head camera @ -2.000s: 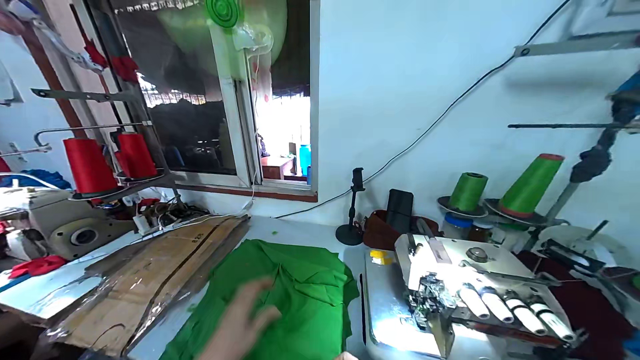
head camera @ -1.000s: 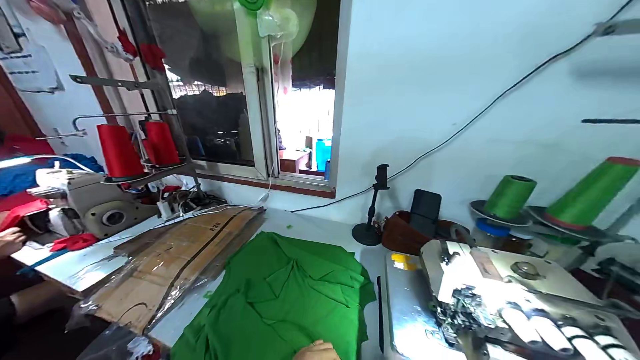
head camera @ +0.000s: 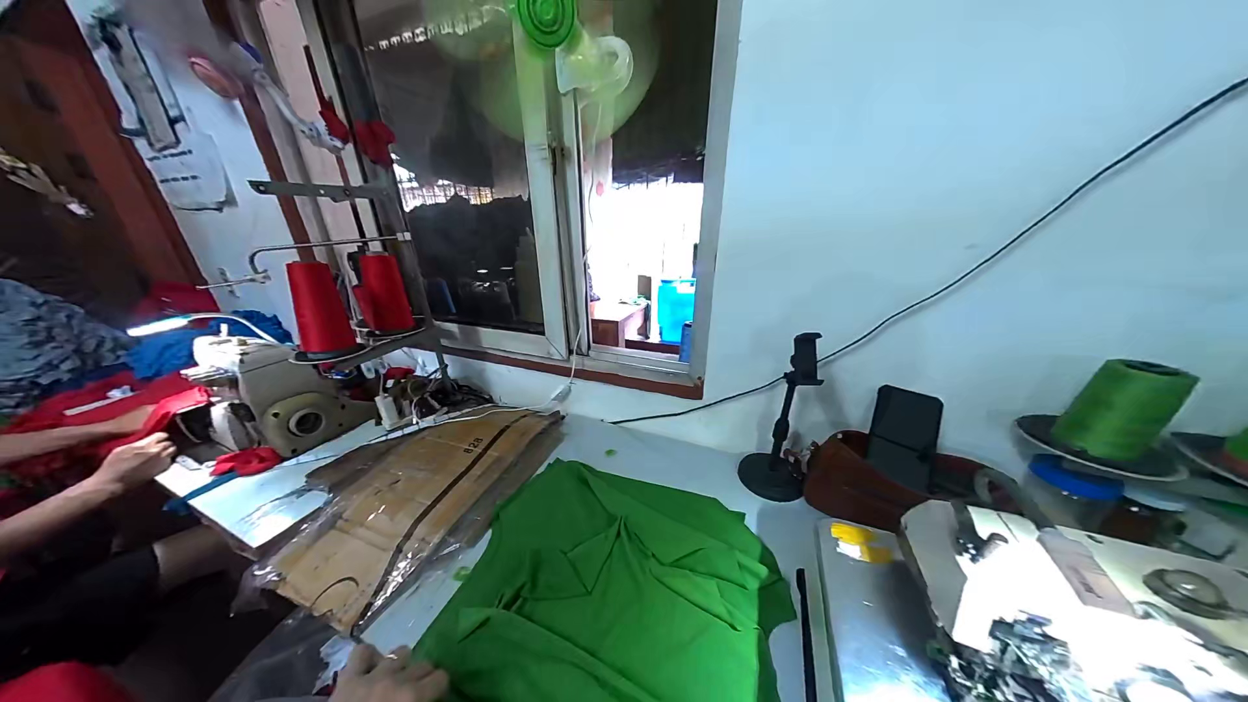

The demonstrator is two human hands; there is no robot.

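Note:
Green fabric (head camera: 624, 585) lies spread and wrinkled on the white table, in the lower middle of the head view. At the bottom edge, beside the fabric's lower left corner, is my left hand (head camera: 388, 675). Its knuckles and bent fingers show, but whether it grips anything is unclear. My right hand is out of view. Just right of the fabric lie a dark narrow strip (head camera: 805, 629) and the metal bed of an overlock sewing machine (head camera: 1072, 604).
Flattened cardboard (head camera: 419, 507) in plastic lies left of the fabric. A phone stand (head camera: 777, 429) and brown bag (head camera: 848, 478) stand behind. At left, a co-worker's hands (head camera: 136, 458) hold red fabric at another sewing machine (head camera: 283, 390); green thread (head camera: 1121, 409) sits right.
A hand that lay on the green fabric's lower part a second ago no longer shows there. My left hand is now at the fabric's lower left. More of the co-worker has come into view.

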